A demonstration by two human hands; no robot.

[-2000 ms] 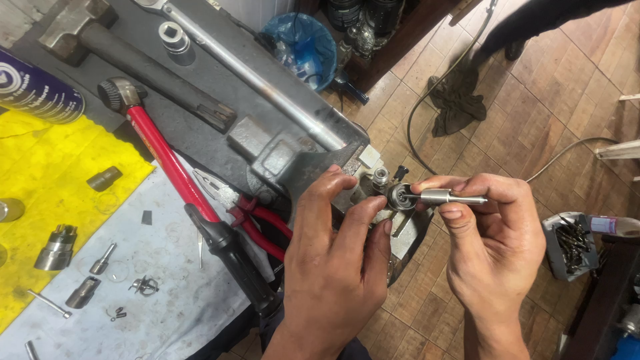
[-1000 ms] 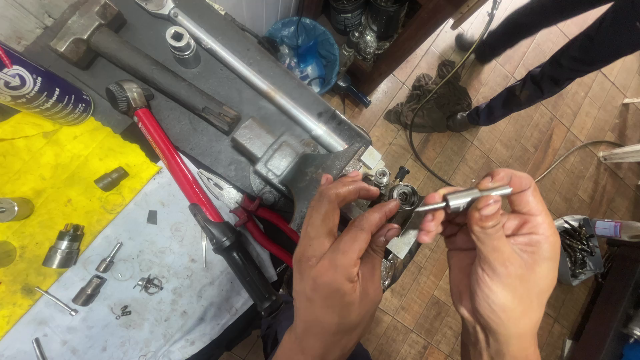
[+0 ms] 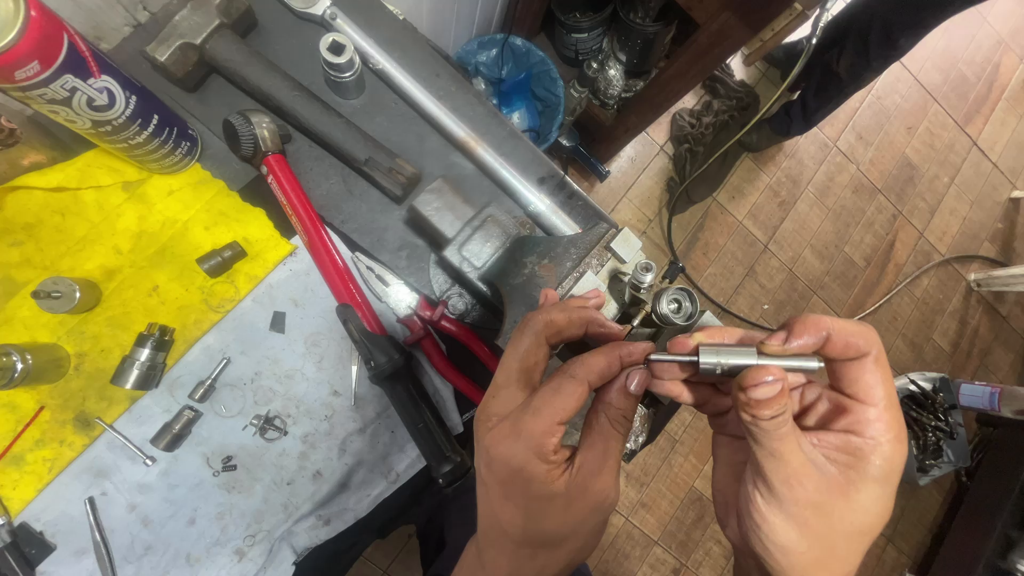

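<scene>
My right hand (image 3: 800,432) grips a slim cylindrical metal part (image 3: 730,360) with a thin pin at its left end, held roughly level. At that pin's tip, my left hand (image 3: 560,416) has its thumb and forefinger close together; whether they pinch the tip or only touch it is unclear. Behind the fingers, a round metal fitting (image 3: 676,306) with an open top stands in the bench vise (image 3: 536,264), beside a smaller fitting (image 3: 643,274). To the left lie red-handled pliers (image 3: 416,312) and a red ratchet wrench (image 3: 312,232).
A hammer (image 3: 280,96), a socket (image 3: 342,64) and a long steel bar (image 3: 472,136) lie on the bench. Small metal parts rest on yellow and pale cloths, near a spray can (image 3: 104,96). Beyond are a blue-lined bin (image 3: 520,88), a hose and another person's legs (image 3: 856,72).
The metal part has moved away from the round fitting, where its tip was two seconds ago. My left fingertips have come to its pin. The other person's legs have shifted.
</scene>
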